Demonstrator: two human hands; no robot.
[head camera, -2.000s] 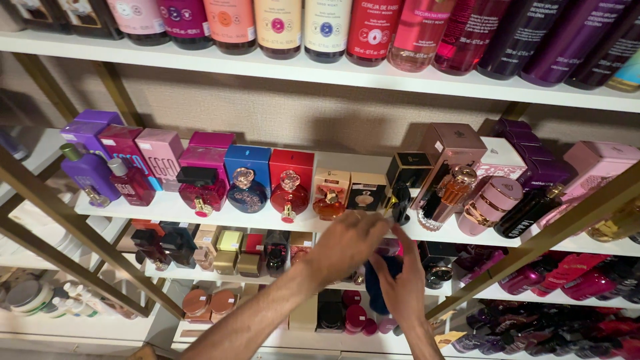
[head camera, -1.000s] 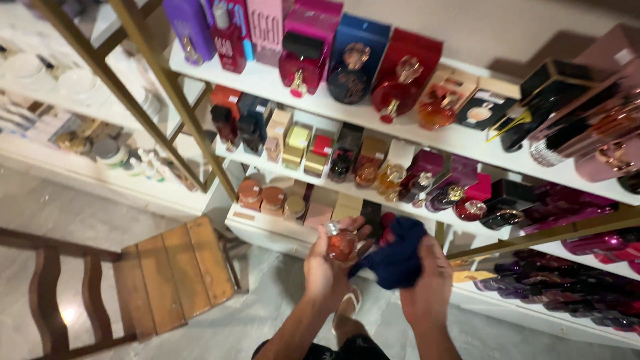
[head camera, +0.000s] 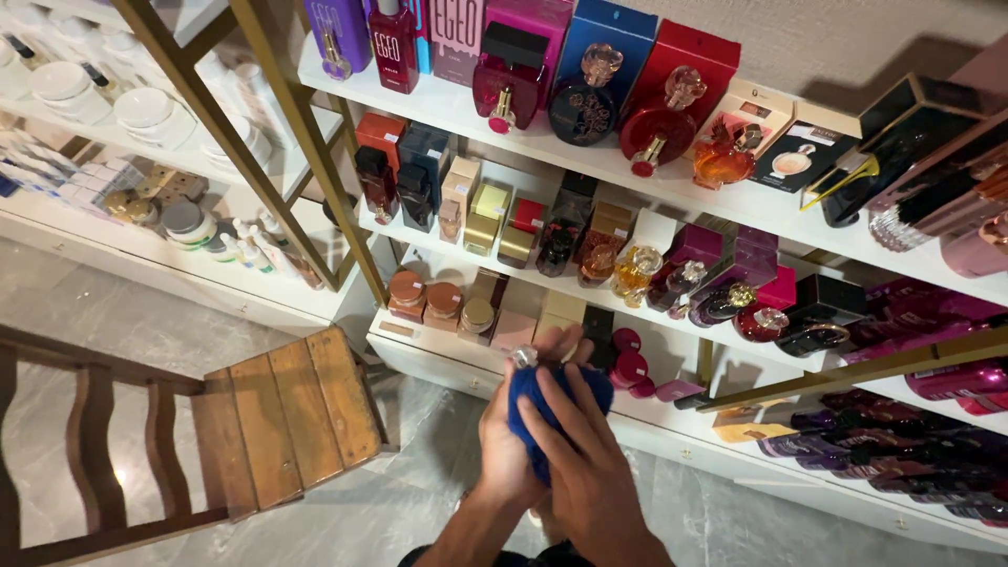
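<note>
My left hand (head camera: 504, 449) holds a perfume bottle from below; only its clear faceted cap (head camera: 523, 357) shows, the rest lies under a dark blue cloth (head camera: 556, 409). My right hand (head camera: 587, 449) lies over the cloth with its fingers spread along it, pressing it against the bottle. Both hands are low, in front of the bottom shelf. On the upper shelf beyond them stand an orange perfume bottle (head camera: 720, 164), a dark round bottle (head camera: 581, 112) and a red round bottle (head camera: 652, 135), with boxes behind them.
A wooden chair (head camera: 287, 421) stands on the grey floor at the left. The white shelf edge (head camera: 504, 272) carries several small perfumes and boxes. Round-lidded jars (head camera: 443, 303) sit on the lower shelf. Brass-coloured shelf posts (head camera: 307, 150) rise at the left; another shelf unit with white jars (head camera: 148, 110) stands beyond.
My hands came down from the upper shelf, and an orange-toned bottle showed in my left hand a second ago. The cloth, held beside it then, now covers the bottle. The view has tilted down.
</note>
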